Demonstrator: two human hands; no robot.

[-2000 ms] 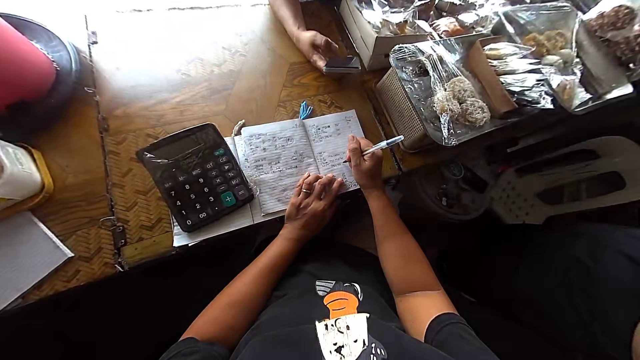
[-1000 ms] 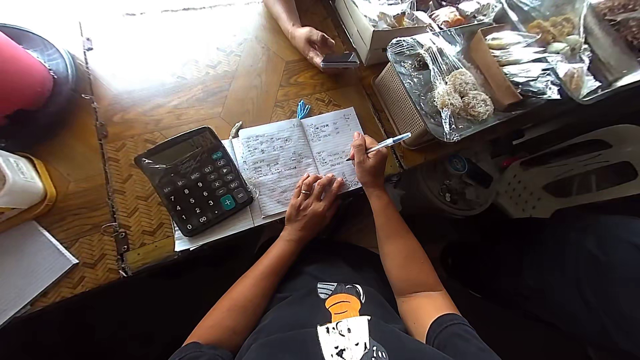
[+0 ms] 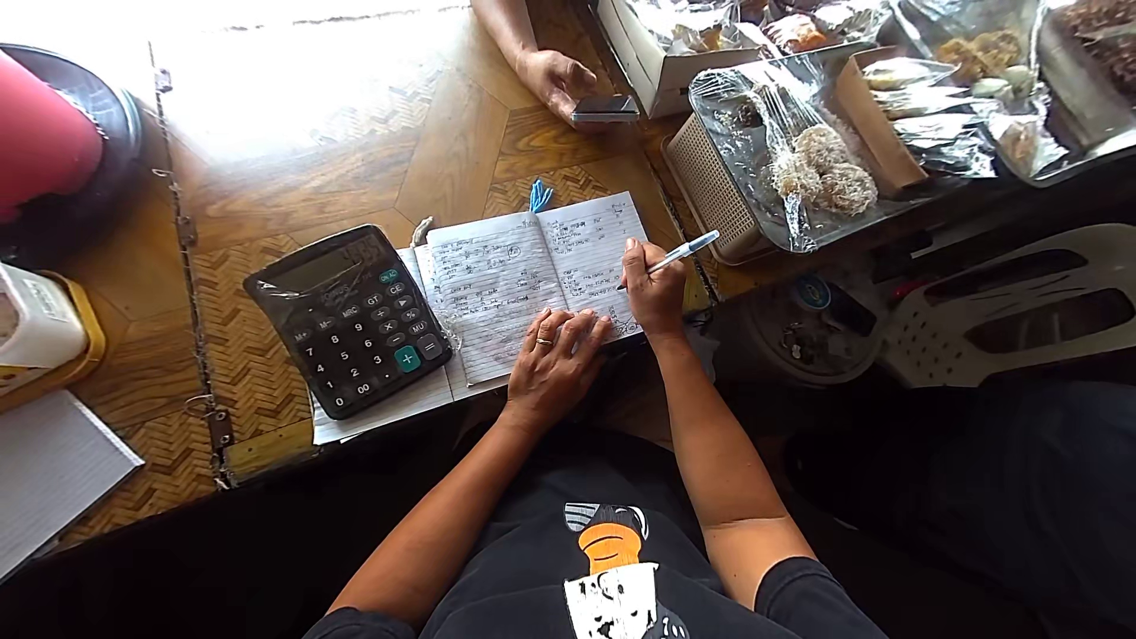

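An open lined notebook (image 3: 497, 293) with handwriting on both pages lies near the table's edge, a blue tassel (image 3: 540, 195) at its top. My left hand (image 3: 555, 364), with a ring on one finger, rests palm down across the lower part of the pages. In my right hand (image 3: 655, 288) is a capped-end ballpoint pen (image 3: 692, 249), its tip at the right page. Left of the notebook, a large black desk calculator (image 3: 351, 319) partly wrapped in clear plastic sits on more lined paper (image 3: 399, 405). Neither hand touches the calculator.
Another person's hand (image 3: 557, 82) holds a phone (image 3: 605, 109) beyond the notebook. Plastic-wrapped food fills a metal tray (image 3: 772, 226) on a woven-pattern plastic basket (image 3: 710, 191) at right. A white box (image 3: 661, 75), a red container (image 3: 44, 133) and a plastic chair (image 3: 923, 346) stand around.
My right hand has shifted slightly down the right page with the pen still in it. My left hand stays on the notebook.
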